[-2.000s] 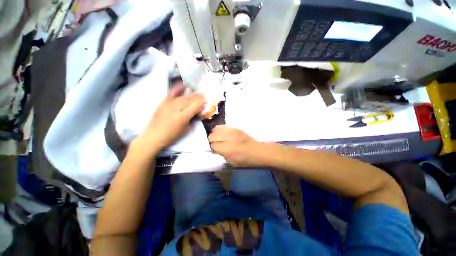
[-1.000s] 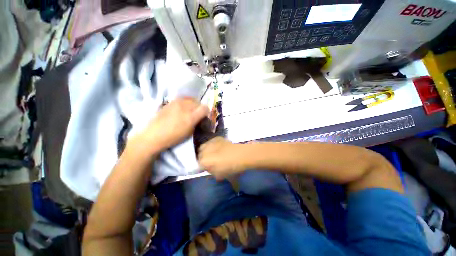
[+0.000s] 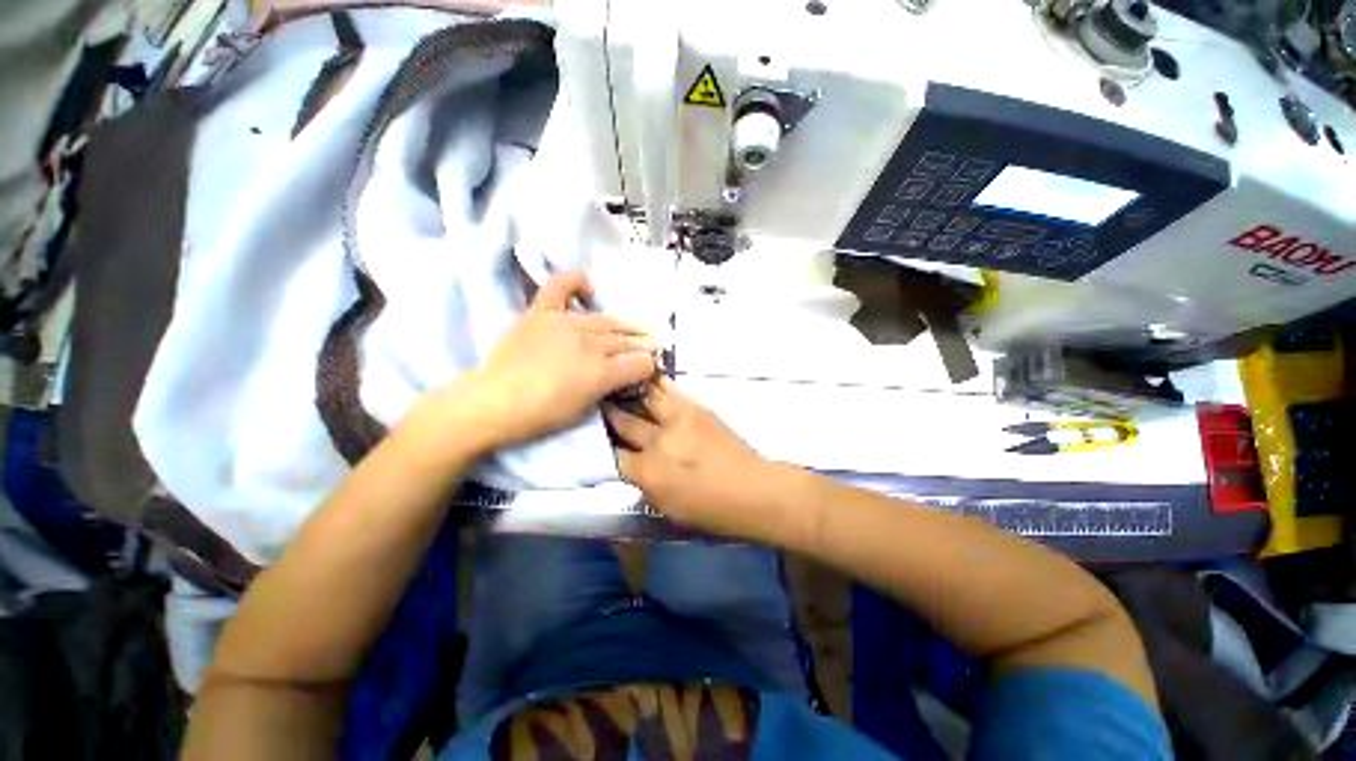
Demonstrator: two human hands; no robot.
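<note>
A white garment body (image 3: 253, 298) with dark strips (image 3: 345, 372) lies bunched left of the needle. My left hand (image 3: 565, 369) lies over the cloth, fingers spread, fingertips near the garment's right edge. My right hand (image 3: 687, 454) pinches a small dark piece (image 3: 631, 399) at that edge, its fingertips close to my left fingers. Much of the dark piece is hidden under my fingers. The presser foot and needle (image 3: 681, 238) are just above my hands; whether cloth lies under the foot is too small to tell.
The sewing machine's control panel (image 3: 1026, 186) is at upper right. Small dark cut pieces (image 3: 900, 305) lie right of the needle. Yellow snips (image 3: 1074, 434), a clear box (image 3: 1078, 379), a red container (image 3: 1231, 458) and a yellow packet (image 3: 1291, 446) are farther right. A ruler strip (image 3: 1086, 517) runs along the front edge.
The view has shifted. The orange bit seen earlier beside my left fingers no longer shows. My left hand has come down flatter, closer to my right hand, and the garment lies more spread.
</note>
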